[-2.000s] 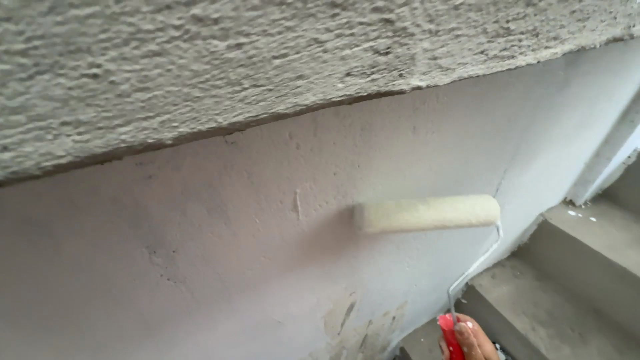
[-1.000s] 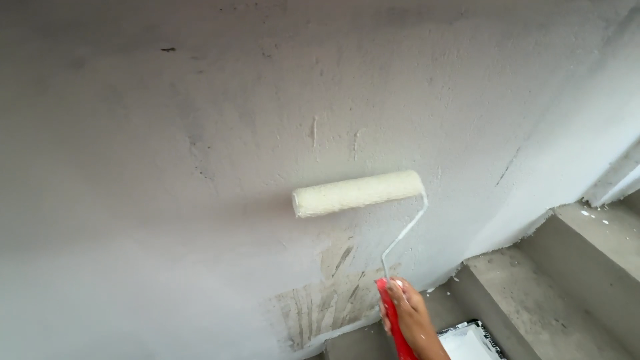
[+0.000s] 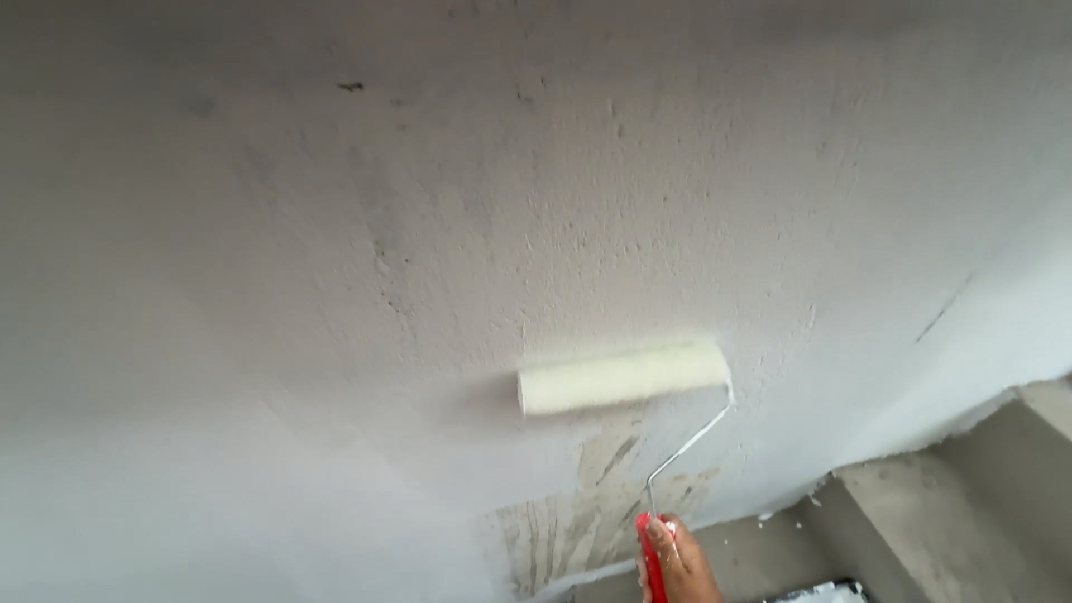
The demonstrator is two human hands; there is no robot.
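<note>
My right hand (image 3: 680, 559), flecked with white paint, grips the red handle (image 3: 651, 563) of a paint roller at the bottom of the view. From the handle a bent metal frame (image 3: 688, 442) rises to the roller's right end. The cream-white roller sleeve (image 3: 624, 378) lies nearly level against the wall (image 3: 335, 469), just above a bare grey-brown patch (image 3: 586, 511) with streaks. White paint coats the wall around that patch. My left hand is out of view.
Concrete stairs (image 3: 930, 511) climb along the wall's foot at the lower right, with white paint drops on a step. The edge of a black paint tray (image 3: 825, 593) with white paint shows at the bottom. Small pits and a dark crack mark the wall.
The roller has moved down the wall, closer to the bare patch, still held in my right hand. The view has tilted down, and the rough ledge seen at first is out of frame.
</note>
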